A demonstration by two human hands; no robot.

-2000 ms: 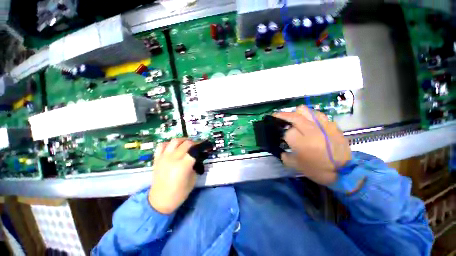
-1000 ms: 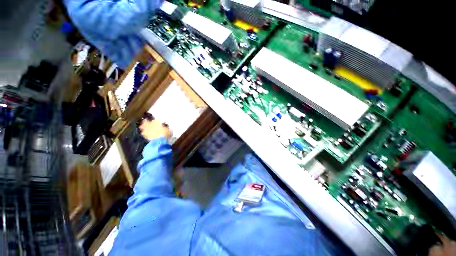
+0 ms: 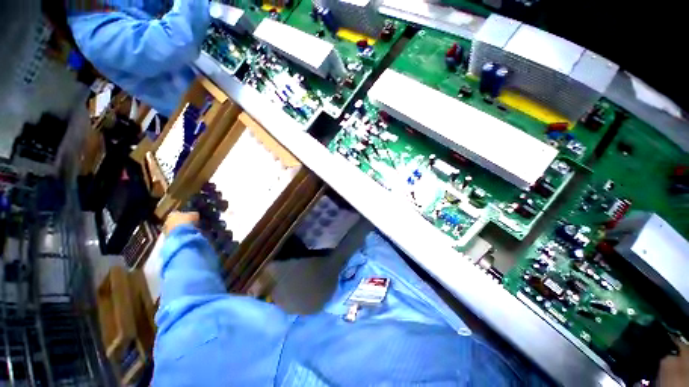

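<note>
My left hand (image 3: 181, 220) is small in the picture, at the near-left edge of an open brown carton (image 3: 261, 130). Several dark rounded parts (image 3: 210, 208) lie in the carton beside my fingers, over a white layer. I cannot tell whether the fingers hold one. My right hand (image 3: 675, 370) is mostly cut off by the lower right edge, blurred, with a black item (image 3: 637, 352) beside it over a green circuit board (image 3: 597, 321). Its fingers are not clear. Another green board (image 3: 423, 57) carries a long white heat sink (image 3: 464, 128) and a finned grey block (image 3: 529, 68).
A metal rail (image 3: 355, 185) runs diagonally along the boards, between them and my body. Another person's blue sleeve (image 3: 151, 49) is at the upper left. More cartons (image 3: 113, 321) and black bins (image 3: 125, 215) stand at the left. A white tray (image 3: 329, 219) sits under the rail.
The view has swung left from the boards to the cartons. My left hand left the board, reached over the carton, then moved to its near-left edge. My right hand is now at the lower right edge.
</note>
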